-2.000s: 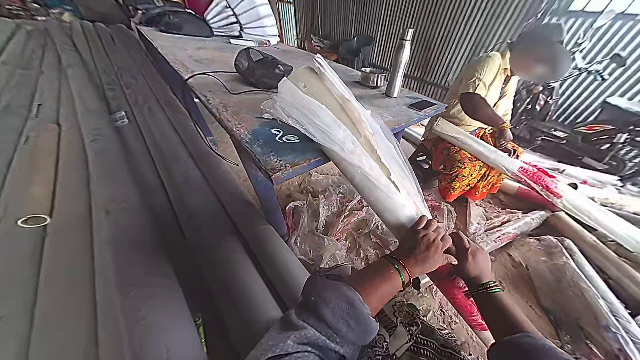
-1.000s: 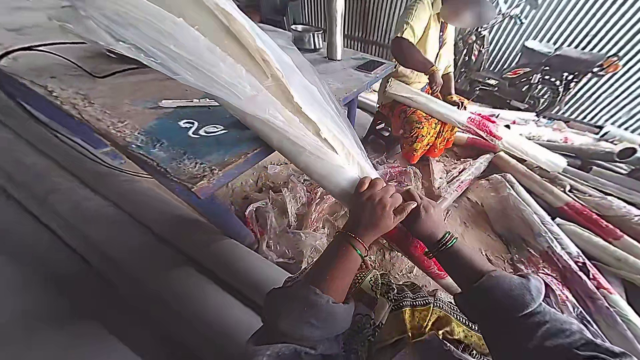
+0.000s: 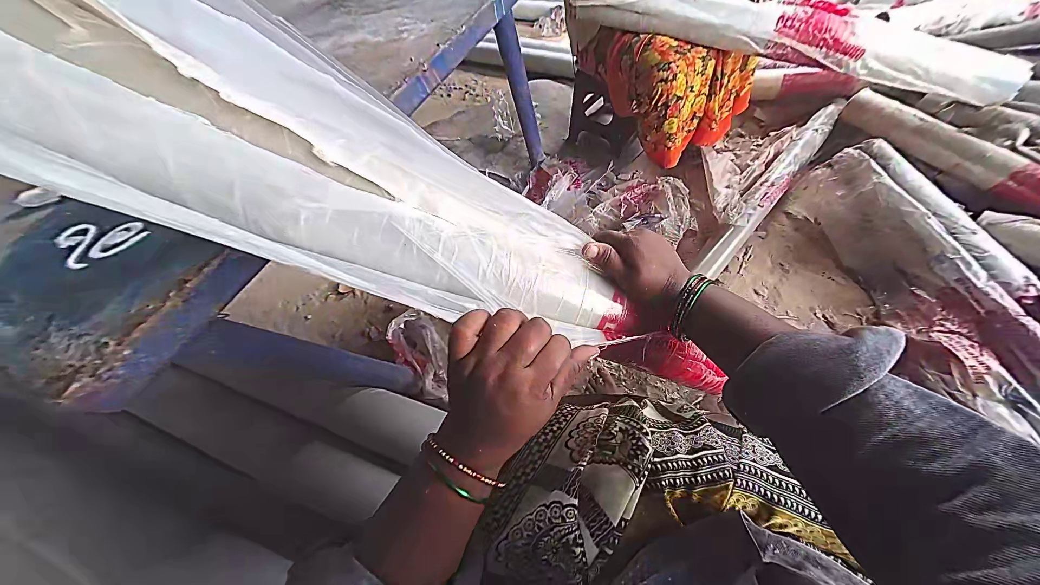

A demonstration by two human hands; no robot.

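Observation:
A long roll in clear plastic film (image 3: 455,244) slants from the upper left down to my hands, its film split open along the upper part. Red marking (image 3: 670,357) covers its lower part. My left hand (image 3: 508,378) is closed on an edge of the film at the roll's near side, fingers curled. On the far side, my right hand (image 3: 638,272) grips the roll and film just above the red part, thumb on top. The roll's lower end is hidden behind my right forearm.
A blue-edged metal table (image 3: 154,325) stands at the left, with a leg (image 3: 520,89) behind the roll. Grey rolls (image 3: 325,431) lie below it. Crumpled plastic (image 3: 650,203) covers the ground. A person in a floral orange cloth (image 3: 678,89) sits beyond, near another wrapped roll (image 3: 812,36).
The view has swung down and closer to the roll. My hands, close together on the roll before, are now apart, the left one pulling at the film edge.

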